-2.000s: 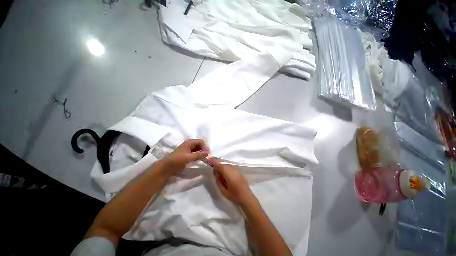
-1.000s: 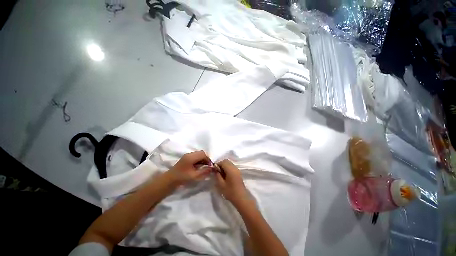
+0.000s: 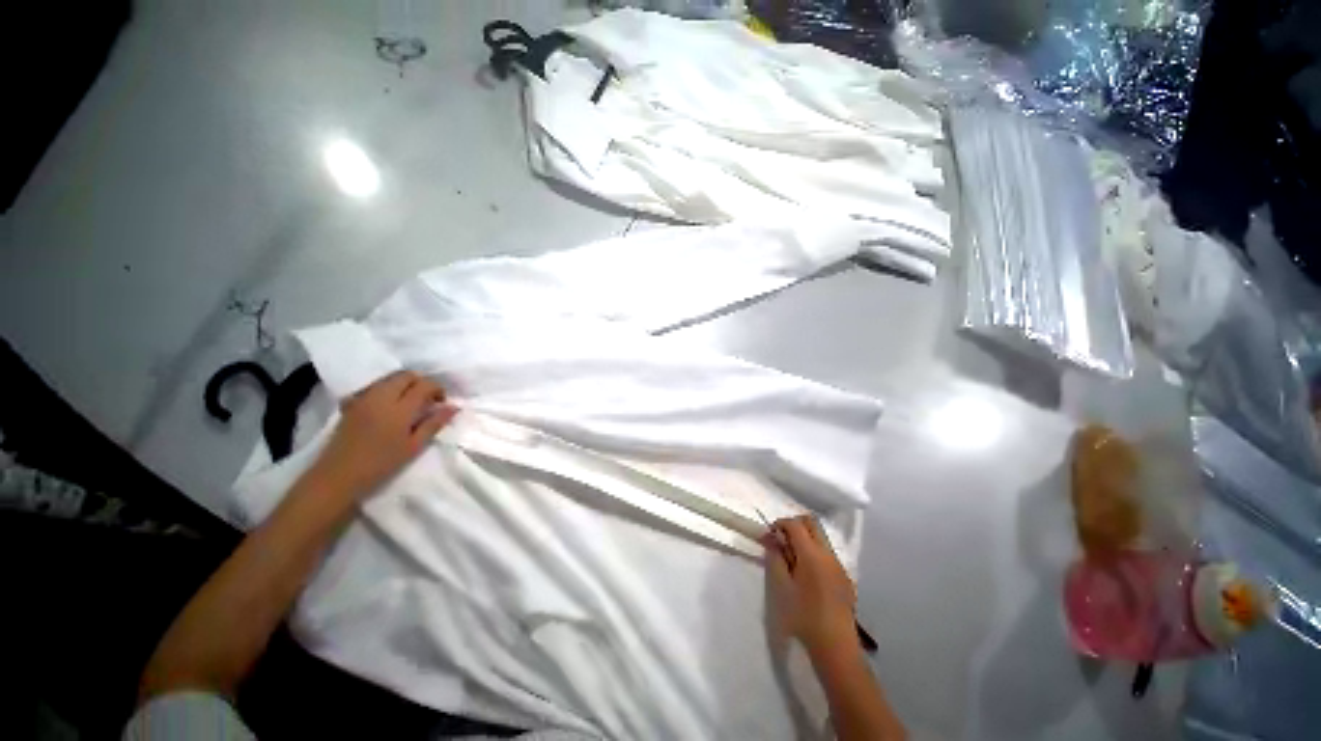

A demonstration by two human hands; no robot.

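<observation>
A white shirt (image 3: 580, 362) lies spread in front of me, its black hanger (image 3: 244, 394) hook out of the neck at the left. My left hand (image 3: 394, 427) holds the top of the button placket (image 3: 609, 485) near the collar (image 3: 345, 356). My right hand (image 3: 804, 576) pinches the placket's lower part near the hem, and the strip runs taut between the hands. A thin dark tool (image 3: 866, 637) sticks out behind my right fist. Buttons cannot be made out.
White shirts (image 3: 724, 123) with black hooks lie farther up. Clear garment bags (image 3: 1036, 239) are right of them. A pink bottle (image 3: 1137, 605) and an orange-brown lump in clear plastic (image 3: 1108, 489) lie at the right. Dark tangles (image 3: 254, 319) lie at the left.
My hands have moved apart from the middle of the placket, left toward the collar and right toward the hem. The placket is now stretched straighter, and the collar has folded over.
</observation>
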